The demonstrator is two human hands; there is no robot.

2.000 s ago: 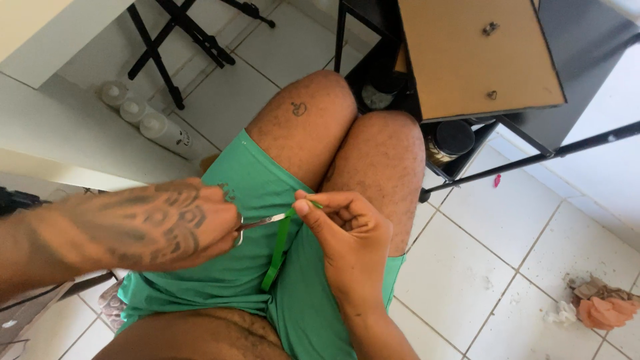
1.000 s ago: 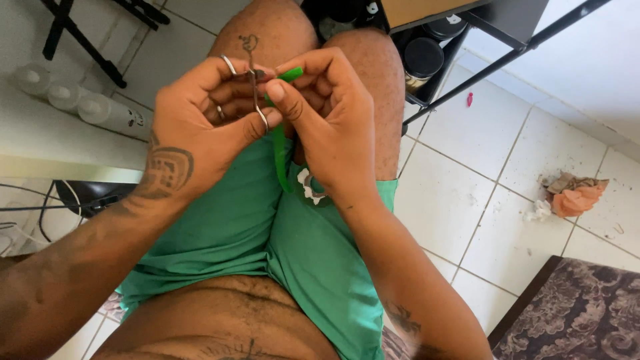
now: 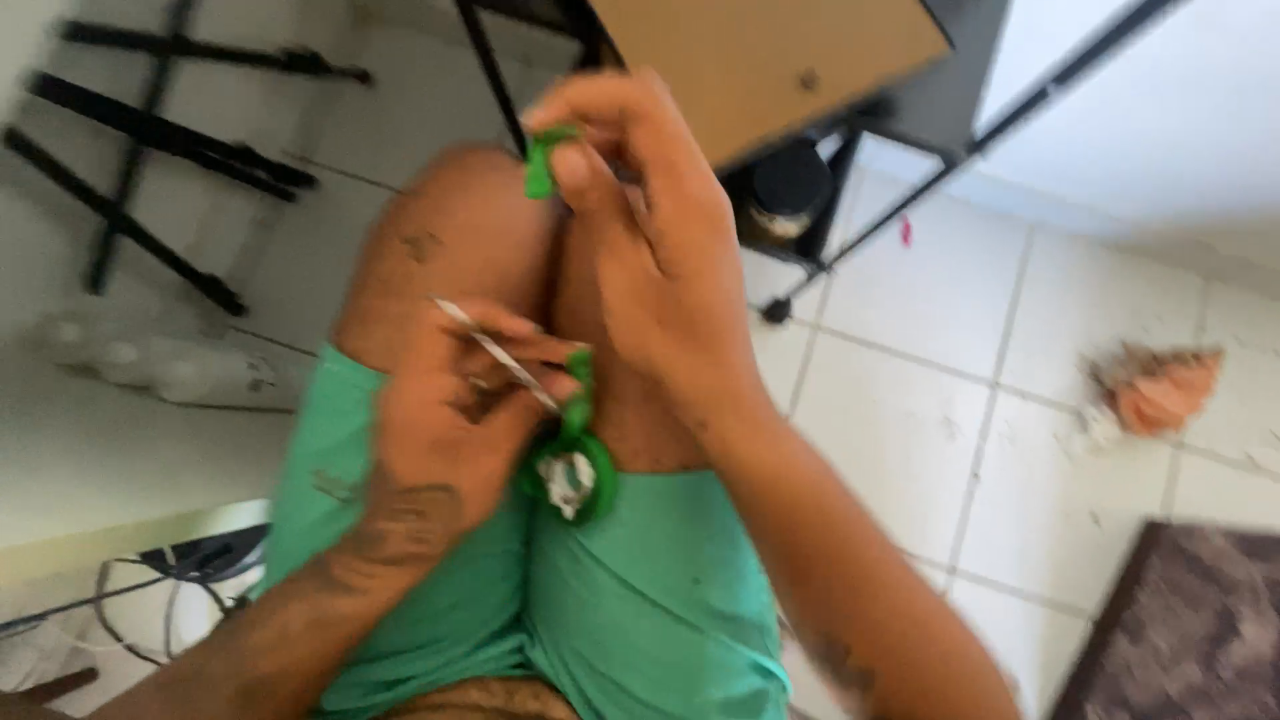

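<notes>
My left hand (image 3: pixel 435 415), blurred, is over my left thigh and grips a slim metal tool (image 3: pixel 495 355) between its fingers. The same fingertips hold a short end of green strip (image 3: pixel 578 400). It hangs down to a green ring-shaped roll (image 3: pixel 603 480), which looks like tape or ribbon, with a crumpled white or silvery middle. Higher up, my right hand (image 3: pixel 670 220) pinches a small separate green piece (image 3: pixel 541 165) between thumb and fingers. The tool's exact kind cannot be told.
A tan board (image 3: pixel 770 70) on a black-framed stand is beyond my knees, with a dark-lidded jar (image 3: pixel 790 190) below. Black folding legs (image 3: pixel 160 140) and pale bottles (image 3: pixel 190 370) are at left. Crumpled orange material (image 3: pixel 1165 390) lies on the tiles, near a patterned dark surface (image 3: pixel 1190 630).
My hands, together around the tool and green strip one second ago, are now apart. The right is farther up with a green piece; the left is lower with the tool and roll.
</notes>
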